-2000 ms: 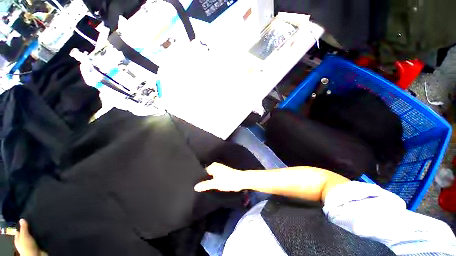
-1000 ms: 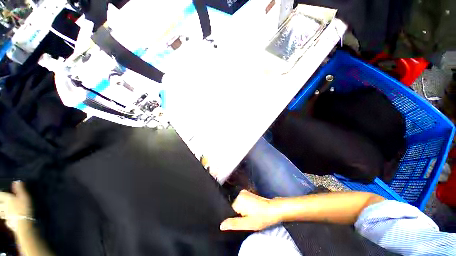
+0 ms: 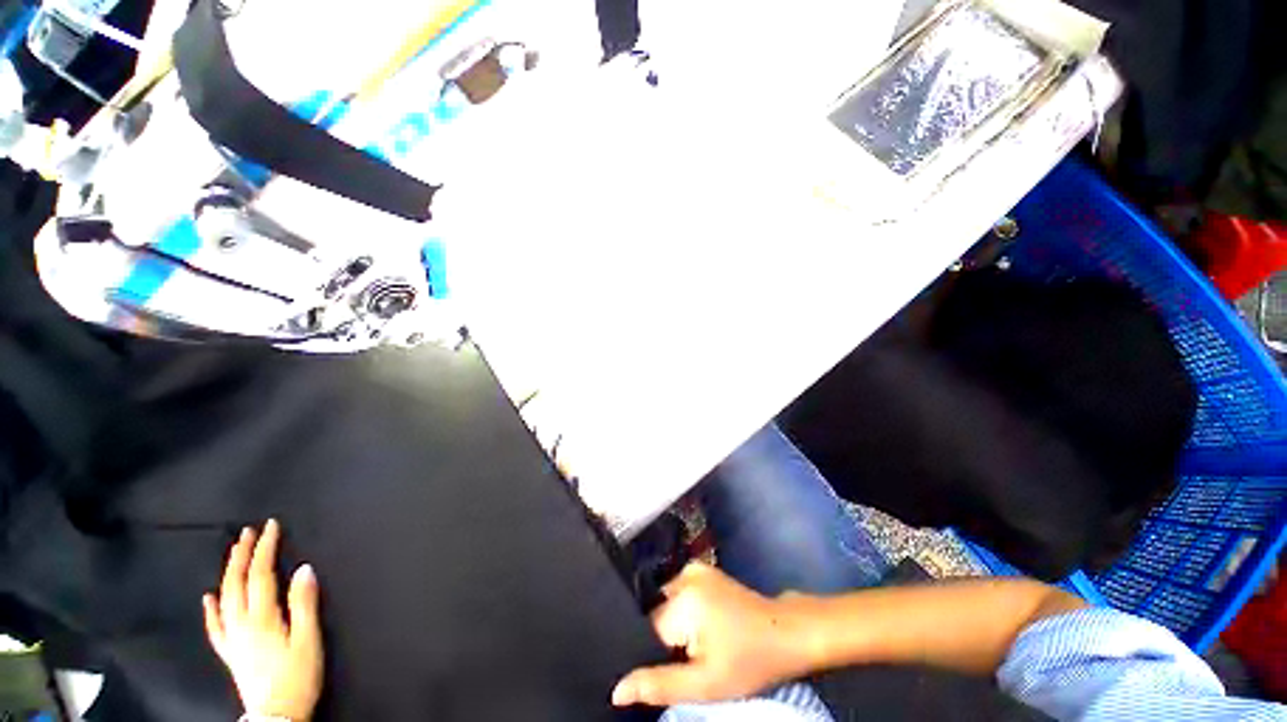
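Observation:
A black garment panel [image 3: 424, 522] spreads over the table at the left and centre, its right edge running from the needle area down to the table's front edge. The white sewing machine [image 3: 268, 240] with blue stripes stands at the upper left; its tip meets the cloth. My left hand [image 3: 268, 628] lies flat on the cloth at the lower left, fingers apart, holding nothing. My right hand [image 3: 706, 635] is at the panel's right edge by the lower centre, fingers curled on the cloth edge, thumb on top.
A blue slatted crate [image 3: 1207, 466] holding black pieces [image 3: 1030, 395] stands at the right below the table. A small open box [image 3: 946, 92] with shiny wrapped contents sits on the white table top [image 3: 678, 282]. A black strap [image 3: 282, 134] loops over the machine. A red object [image 3: 1242, 251] is at the far right.
My left hand has moved right from the left edge onto the panel. The machine and table appear larger as the view has come closer. My right hand stays at the cloth edge.

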